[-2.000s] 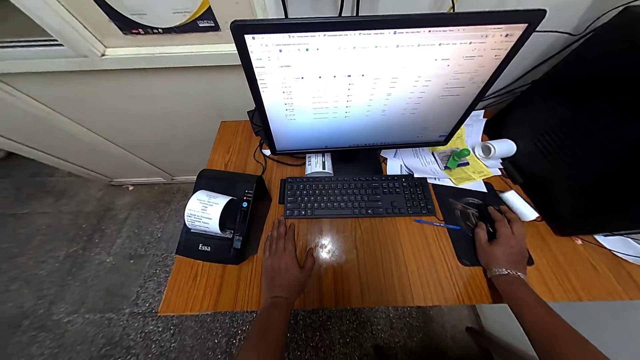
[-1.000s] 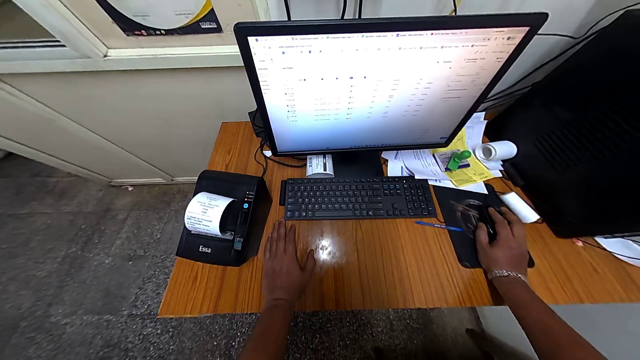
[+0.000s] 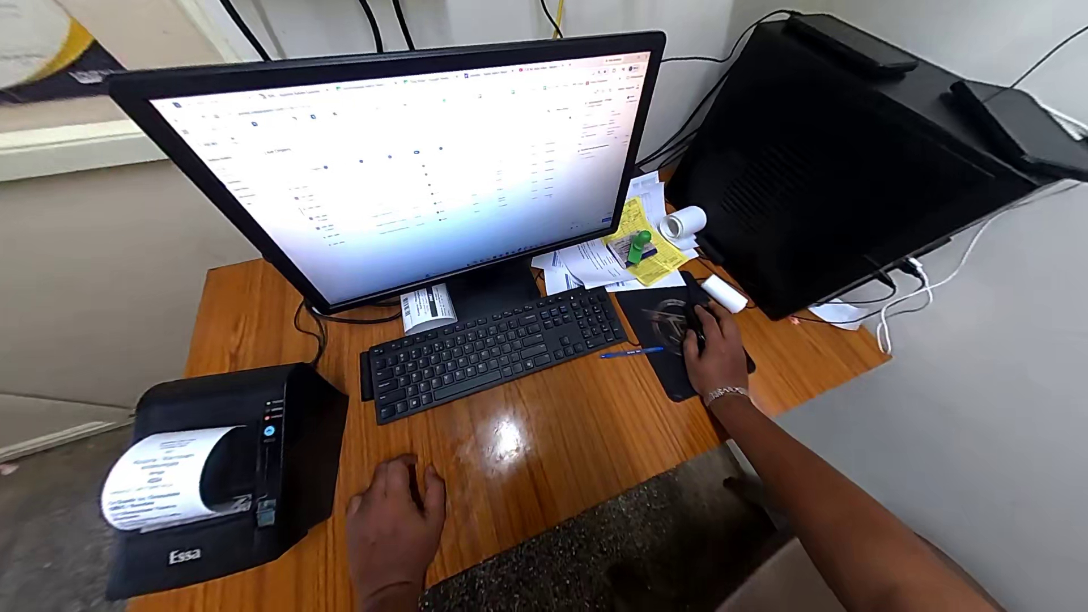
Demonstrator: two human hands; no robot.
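Observation:
My left hand (image 3: 396,520) lies palm down on the wooden desk (image 3: 544,442), holding nothing, thumb apart from the fingers. It is between a black receipt printer (image 3: 302,459) and the desk's front edge, below the black keyboard (image 3: 501,353). My right hand (image 3: 716,353) rests over a black computer mouse (image 3: 699,327) on a dark mouse pad (image 3: 671,374). A blue pen (image 3: 631,353) lies left of that hand, partly on the pad. Behind the keyboard stands a lit monitor (image 3: 408,170). Printed paper (image 3: 166,476) curls out of the printer.
Papers (image 3: 586,262), a yellow slip (image 3: 659,265), a green-handled stamp (image 3: 638,246) and a white paper roll (image 3: 682,222) lie right of the monitor. A second white roll (image 3: 724,293) is beside the pad. A large black computer case (image 3: 816,161) stands at the right, with cables. A printed label (image 3: 427,308) sits by the monitor stand.
The view has turned and shifted, so the desk appears tilted. My left hand now sits lower, farther from the keyboard. My right hand stays on the mouse.

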